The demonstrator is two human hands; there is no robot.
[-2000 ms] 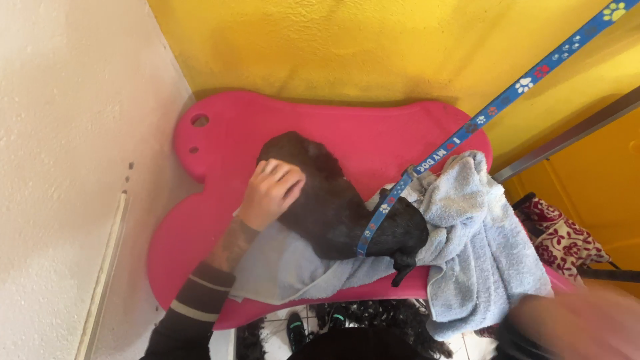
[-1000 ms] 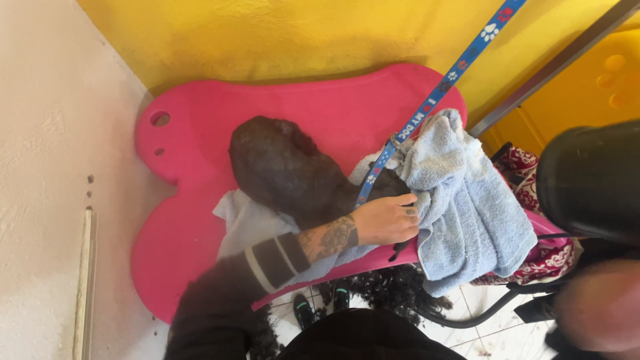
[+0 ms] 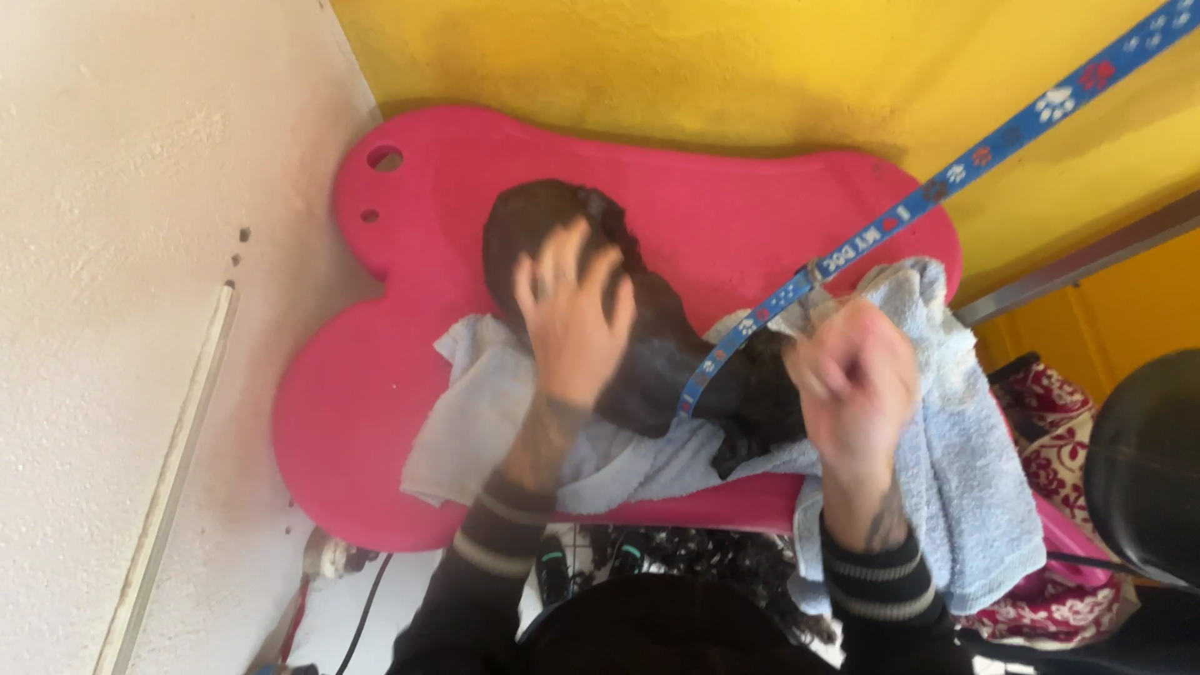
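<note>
A small black dog [image 3: 647, 356] lies across a pink bone-shaped table [image 3: 375, 422], its head end towards the right. My left hand [image 3: 577, 314], blurred, is over the dog's hindquarters with its fingers spread; whether it touches the coat cannot be told. Near the dog's head, my right hand [image 3: 858, 384] has its fingers curled, blurred too, and I cannot tell if anything is in it. A blue leash with paw prints [image 3: 872, 234] loops round the dog's neck and runs up to the right. Under and beside the dog lies a light blue towel [image 3: 966, 469].
A yellow wall [image 3: 656, 75] stands behind the table, a white wall [image 3: 169, 169] at the left. At the right are a metal bar [image 3: 1078, 258], a black rounded object [image 3: 1148, 459] and red-and-white patterned fabric [image 3: 1059, 478]. Black hair clippings [image 3: 722, 562] and a cable [image 3: 361, 614] lie below.
My left hand has moved from the dog's head end back to its hindquarters. My right hand has come in from the lower right to near the dog's head.
</note>
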